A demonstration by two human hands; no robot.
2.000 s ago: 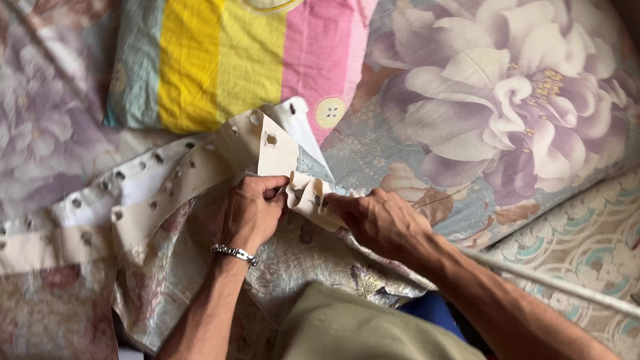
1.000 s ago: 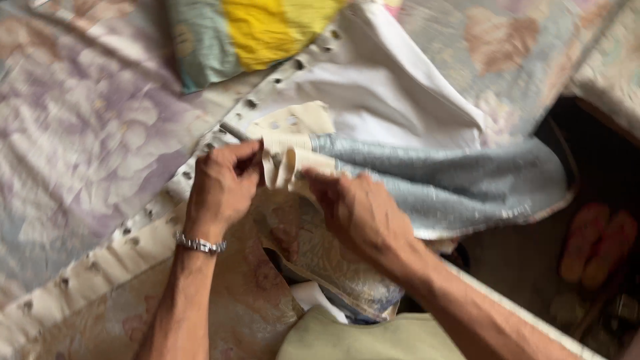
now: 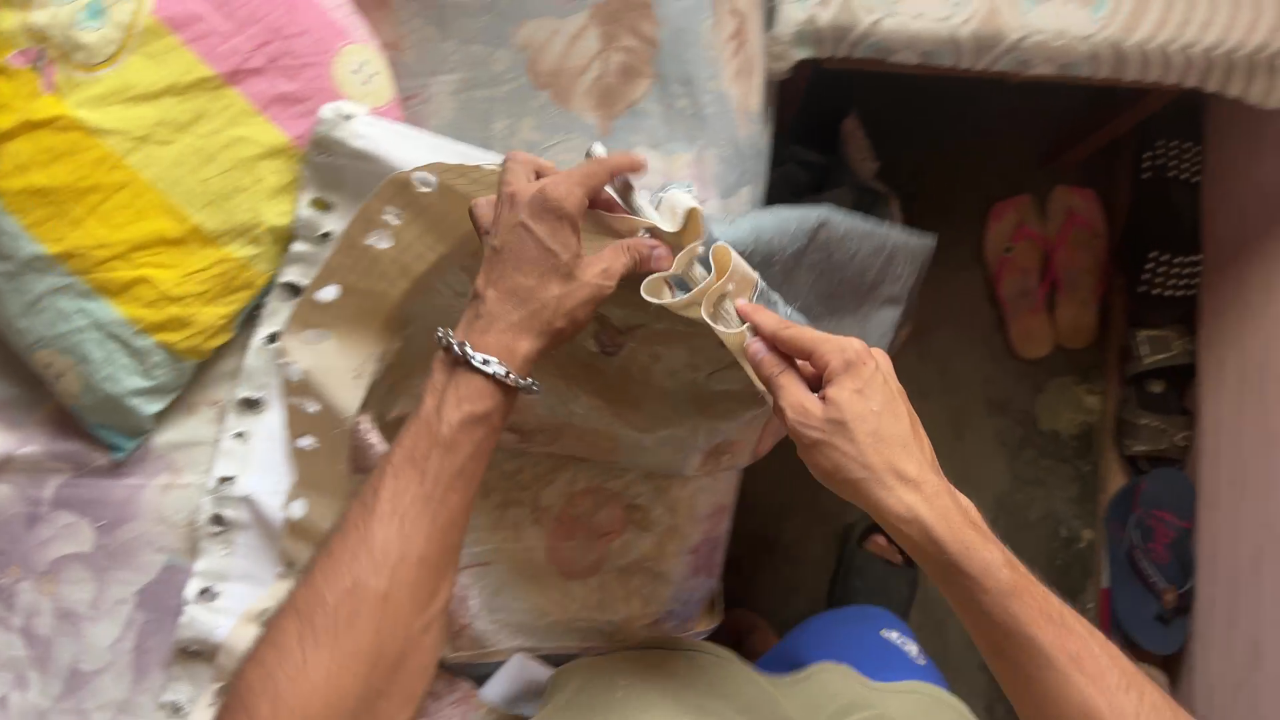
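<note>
A curtain's beige heading band point(image 3: 400, 215), with a row of holes, curves from the left up to my hands, and part of it is bunched into folds point(image 3: 690, 280). My left hand point(image 3: 550, 250), wearing a chain bracelet point(image 3: 485, 362) at the wrist, grips the band just left of the folds. A short piece of a light rod or tube point(image 3: 615, 180) shows by its fingers. My right hand point(image 3: 840, 400) pinches the band's edge at the right of the folds. Grey-blue cloth point(image 3: 840, 260) hangs out behind them. A white strip with eyelets point(image 3: 245, 400) lies at the left.
A striped pillow point(image 3: 150, 180) rests on the flowered bedding point(image 3: 90, 590) at the upper left. On the floor at the right are pink flip-flops point(image 3: 1045, 270), a dark blue flip-flop point(image 3: 1150, 560) and other footwear. A cloth-covered edge point(image 3: 1020, 40) crosses the upper right.
The view has shifted toward the floor at the right. My left hand's fingers have spread more around the band than a second ago. The grey-blue cloth no longer stretches as far right.
</note>
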